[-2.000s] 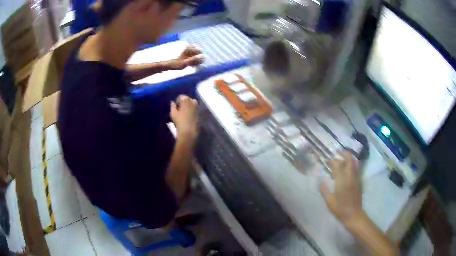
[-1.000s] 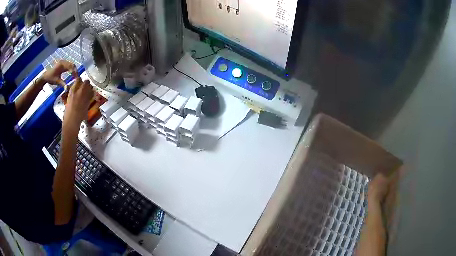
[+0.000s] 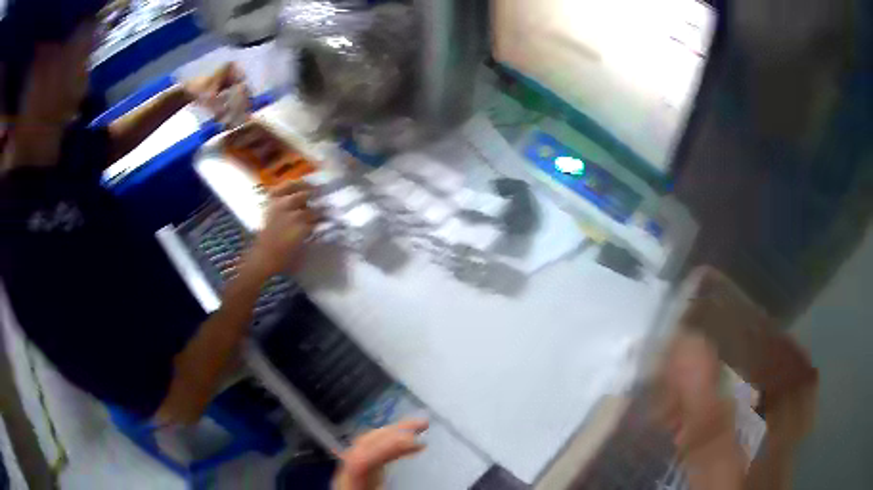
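Note:
White housings [image 3: 431,196] stand in blurred stacked rows on the white desk, left of the mouse. The brown carton [image 3: 593,435] is at the lower right, with white pieces partly visible inside. My right hand [image 3: 699,388] is over the carton, strongly blurred; whether it holds anything cannot be told. My left hand [image 3: 383,452] is at the bottom edge, partly cut off, in front of the desk, with fingers extended and nothing visible in it.
A coworker [image 3: 96,278] sits at left on a blue stool [image 3: 201,445], hands near the orange jig [image 3: 268,158]. A keyboard [image 3: 316,359] lies along the desk's front. The black mouse [image 3: 515,206], control panel [image 3: 584,182], monitor [image 3: 613,67] and silver duct [image 3: 359,67] are farther back.
The view has turned left since the last frame, shifting the desk rightward. My left hand has come into view at the bottom. The coworker's hands have moved apart, uncovering more of the orange jig.

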